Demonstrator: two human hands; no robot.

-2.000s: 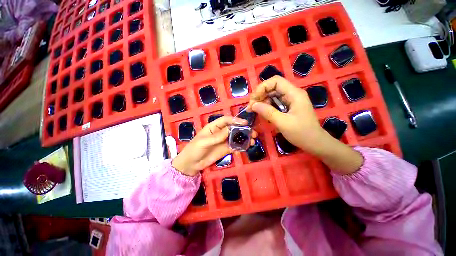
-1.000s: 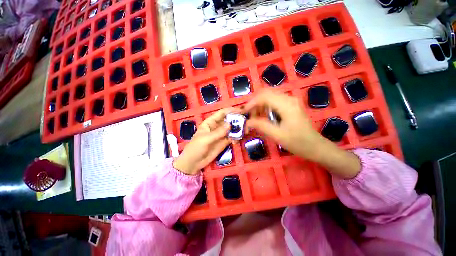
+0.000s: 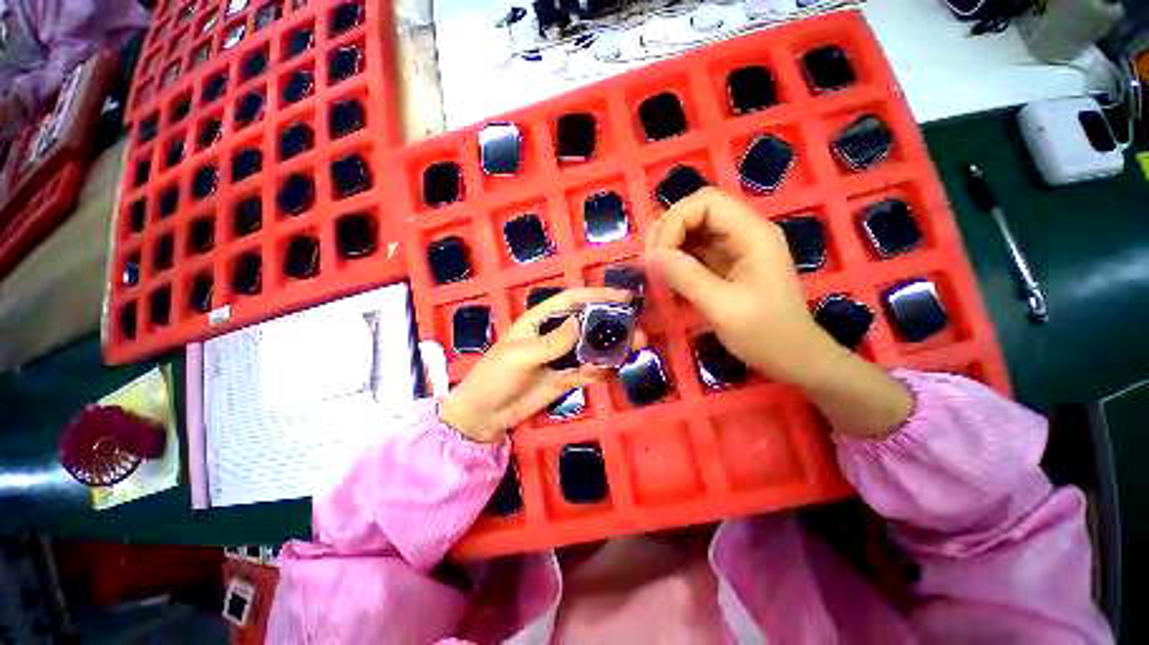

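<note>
My left hand holds a watch body by its edges over the middle of the red-orange tray. Its underside faces up and shows a round dark sensor area. My right hand is just right of it, above the tray, with thumb and forefinger close together. Whether a thin film or anything else is between those fingertips cannot be told. Most of the tray's pockets in view hold watch bodies with glossy black faces; some near the centre are hidden by my hands.
A second red tray of watches stands at the left. Below it lie a record sheet and a dark red round item on yellow paper. At the right are a pen and a white box. Cables and small units lie at the back.
The watch body moved down towards me at first glance since one second ago, and its underside is tilted differently. My right hand has drawn slightly away from it, fingers raised.
</note>
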